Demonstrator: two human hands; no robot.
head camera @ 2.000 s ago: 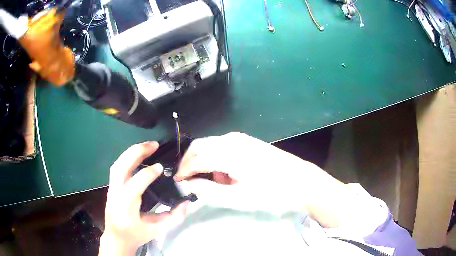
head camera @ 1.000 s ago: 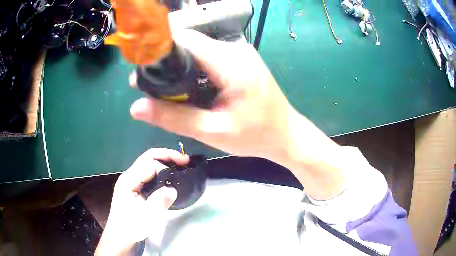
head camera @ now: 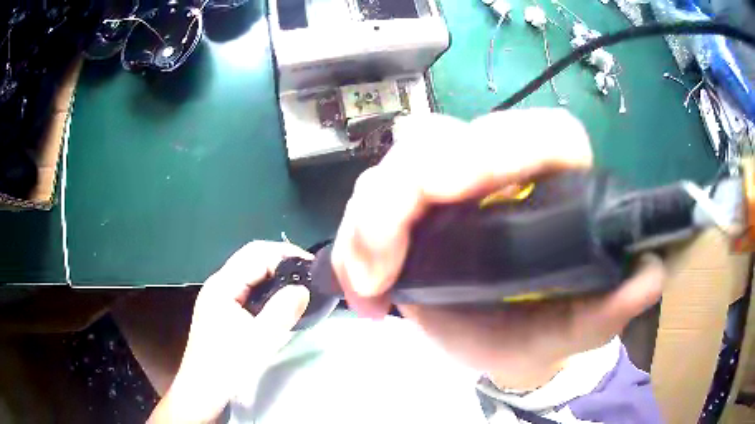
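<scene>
My left hand (head camera: 240,319) holds a round black housing (head camera: 291,277) at the bench edge over my lap, thumb on its back, where small holes show. My right hand (head camera: 464,215) is closed around the thick black electric screwdriver (head camera: 513,244), which lies nearly level with its nose pointing left at the housing. The nose end is close to the housing's right side; the bit is hidden, so I cannot tell if it touches. The pale grey screw feeder (head camera: 356,54) stands behind my right hand.
Black housings with thin wires (head camera: 161,37) lie at the back left beside a cardboard tray (head camera: 58,141). Small wired components (head camera: 598,58) lie at the back right, near clear and blue bags (head camera: 712,50). The thick black cord (head camera: 613,37) arcs across the right. Cardboard (head camera: 695,306) stands below right.
My right hand has brought the screwdriver down and turned it from over the bench to beside the housing. My left hand still holds the housing. The view has shifted, showing more of the feeder.
</scene>
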